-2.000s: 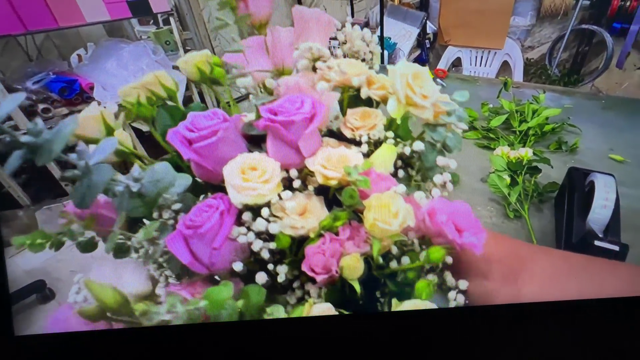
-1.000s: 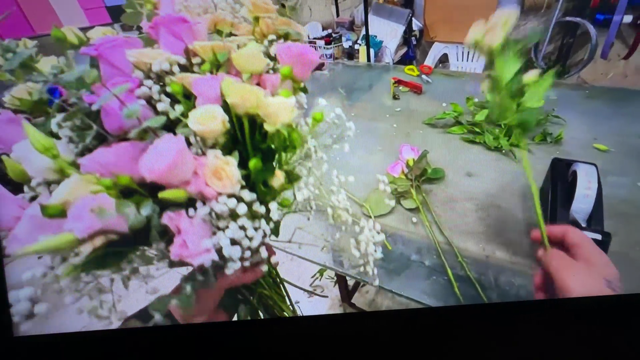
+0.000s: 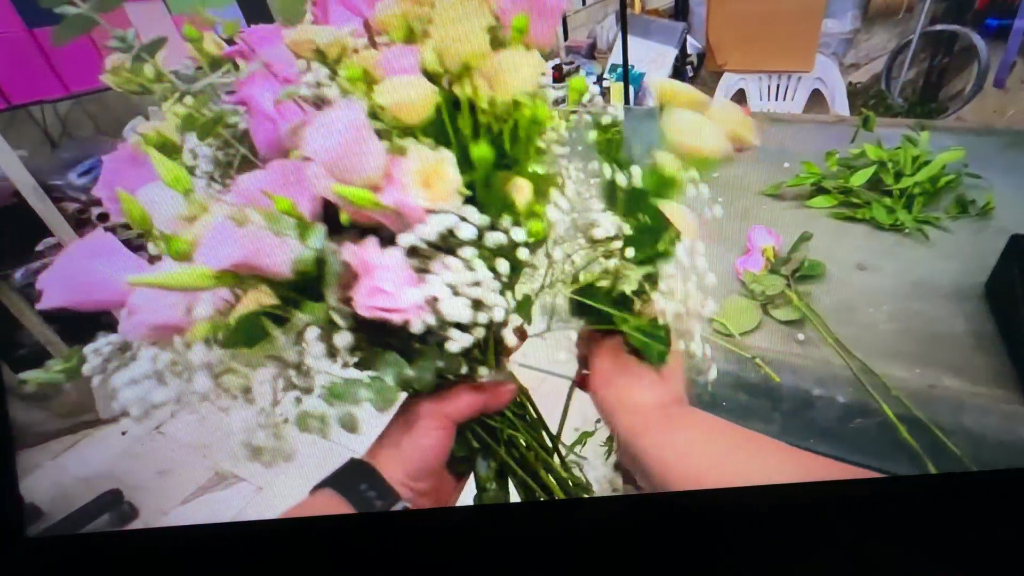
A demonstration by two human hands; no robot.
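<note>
My left hand (image 3: pixel 440 436), with a dark band on its wrist, grips the bunched green stems (image 3: pixel 520 448) of a large bouquet (image 3: pixel 344 208). Pink and cream blooms, buds, white baby's breath (image 3: pixel 464 280) and eucalyptus leaves make up the bouquet. Just right of the stems, my right hand (image 3: pixel 632 372) is closed around a leafy stem that carries blurred cream roses (image 3: pixel 696 128). Baby's breath sprays overlap this stem, and part of the right hand's fingers is hidden.
A grey table (image 3: pixel 880 320) stands at the right, bearing a pink flower (image 3: pixel 758 250) with long stems, a pile of green leaves (image 3: pixel 896 184) and a black object (image 3: pixel 1006 296) at its edge. Behind are a white plastic chair (image 3: pixel 780 92) and a cardboard box (image 3: pixel 764 36).
The cream-rose stem in my right hand has moved left from over the table to beside the bouquet. My left hand still holds the bouquet's stems.
</note>
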